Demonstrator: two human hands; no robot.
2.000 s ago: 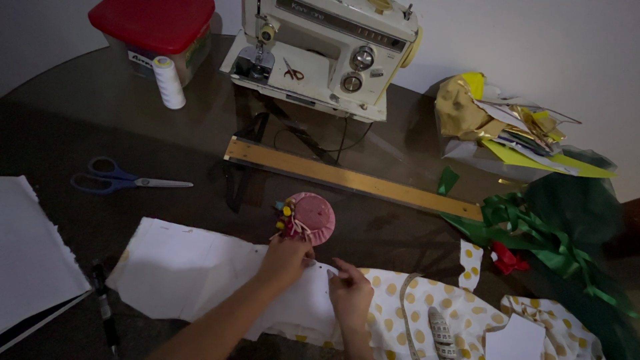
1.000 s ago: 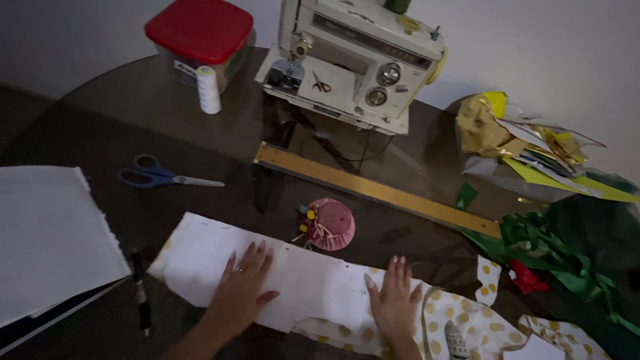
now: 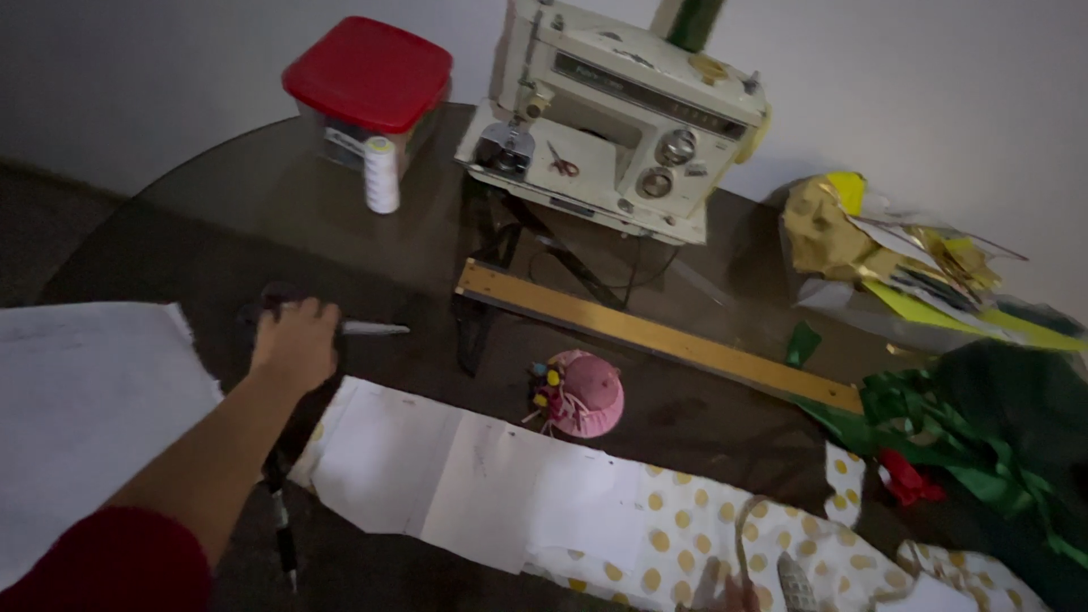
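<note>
My left hand [image 3: 297, 340] lies over the handles of the blue-handled scissors [image 3: 374, 327], whose blades point right; whether its fingers are closed on them is hidden. At the bottom edge, blurred fingertips of my right hand [image 3: 727, 591] are over the white fabric with yellow dots [image 3: 680, 518]. White paper pattern pieces [image 3: 484, 476] lie on that fabric, with small pins along the upper edge. Just above the paper sits a pink pincushion [image 3: 592, 391] with a small decorated cluster at its left side. A tape measure [image 3: 795, 582] rests on the fabric.
A sewing machine [image 3: 620, 127] stands at the back, with small scissors [image 3: 561, 160] on its bed. Nearby are a red-lidded container [image 3: 370, 72], a thread spool [image 3: 382, 177] and a wooden ruler [image 3: 654, 336]. Paper [image 3: 93, 425], a pen [image 3: 283, 527], green fabric [image 3: 960, 442] and scraps [image 3: 901, 255] lie around.
My left hand has left the paper pattern and moved up and left to the scissors. My right hand has moved down from the paper's right end to the bottom edge of the view.
</note>
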